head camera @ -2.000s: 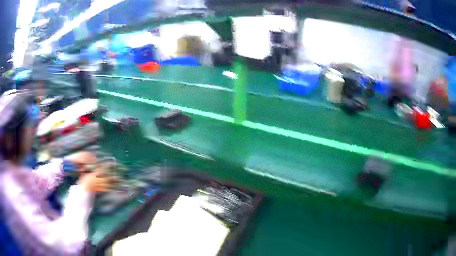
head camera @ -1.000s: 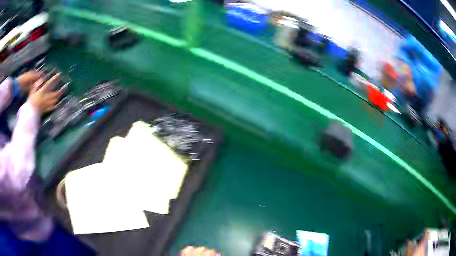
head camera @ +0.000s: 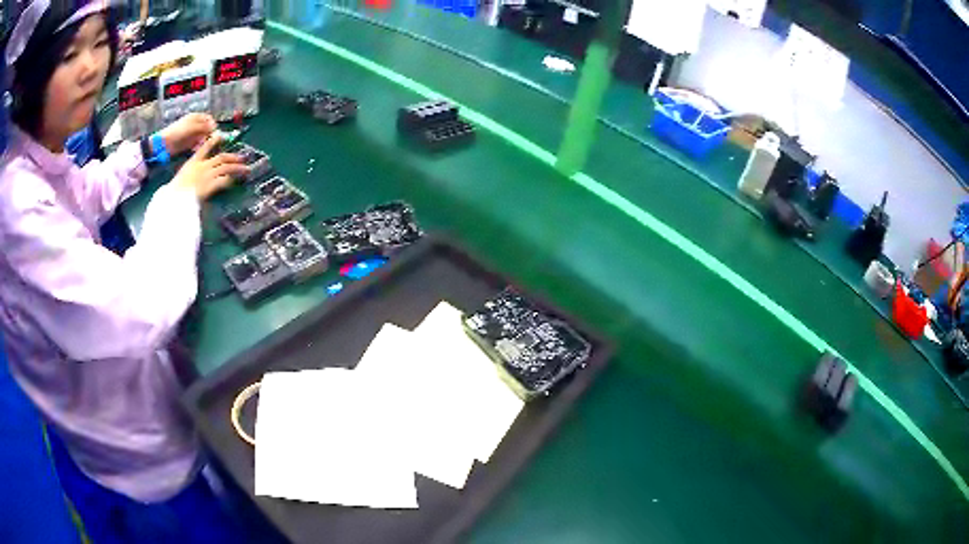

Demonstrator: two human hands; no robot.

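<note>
Neither of my hands is in the picture. Nearest in front of me is a large black tray (head camera: 579,409) with a raised rim. White paper sheets (head camera: 335,436) lie overlapping in it, with a beige ring partly under them at the left. A trail camera (head camera: 528,342), with a mottled black and white face, lies at the tray's far right corner, touching the sheets. Another mottled trail camera (head camera: 372,228) lies on the green mat just beyond the tray, beside small blue and red pieces (head camera: 364,268).
At left a person (head camera: 117,308) handles a small piece over opened cameras (head camera: 274,260). Three white power supplies (head camera: 191,83) with red digits stand behind. Black ridged blocks (head camera: 436,122) stand near the green rail; another (head camera: 831,385) is at right. A blue basket (head camera: 691,119) is beyond.
The view has swung left and up. The fingers, the trail camera and the blue card at the bottom edge one second ago are out of view. The tray appears further right.
</note>
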